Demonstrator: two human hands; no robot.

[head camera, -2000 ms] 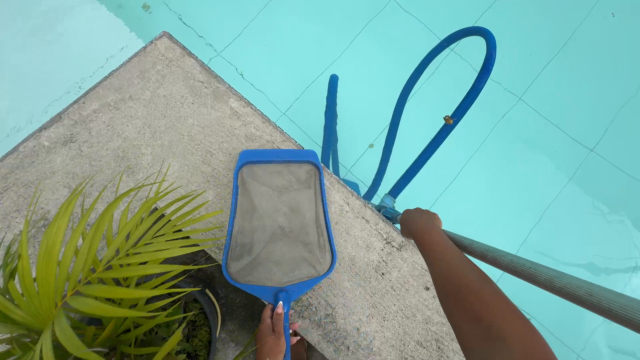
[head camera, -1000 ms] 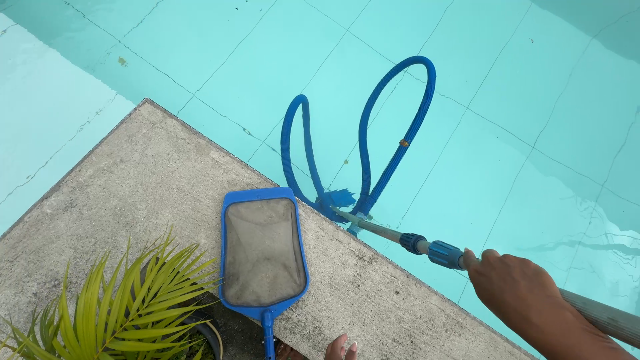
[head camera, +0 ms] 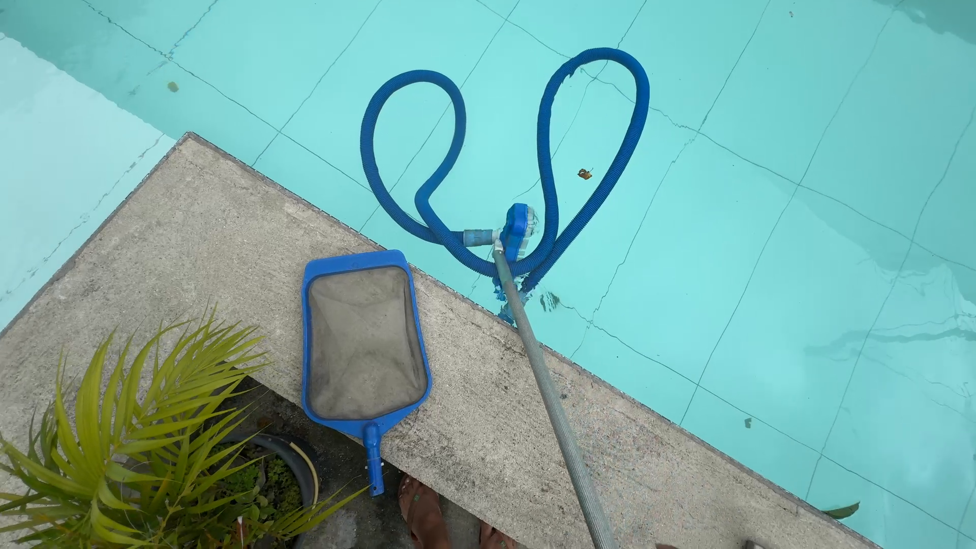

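A grey ribbed pole (head camera: 550, 396) crosses the concrete pool edge, its upper end meeting a blue pool vacuum head (head camera: 518, 230) at the water. Beside that head, a blue corrugated hose (head camera: 639, 114) lies in two large loops in the pool, with a pale blue cuff (head camera: 478, 238) on one end. The flat leaf skimmer (head camera: 366, 343), blue-framed with grey mesh, rests on the concrete with its short handle socket (head camera: 374, 465) towards me. Neither of my hands can be made out. Small dark slivers at the bottom edge are too cut off to identify, and the pole's lower end is out of frame.
The concrete ledge (head camera: 221, 221) comes to a corner at upper left, with pool water on two sides. A potted palm (head camera: 145, 435) spreads over the lower left. Feet in sandals (head camera: 423, 511) stand below the ledge. A few leaves (head camera: 585, 174) are in the pool.
My right hand, earlier on the pole, has left view. My left hand, first at the skimmer's handle, has also gone from view. The pole now slants more steeply, and the vacuum head shows more clearly.
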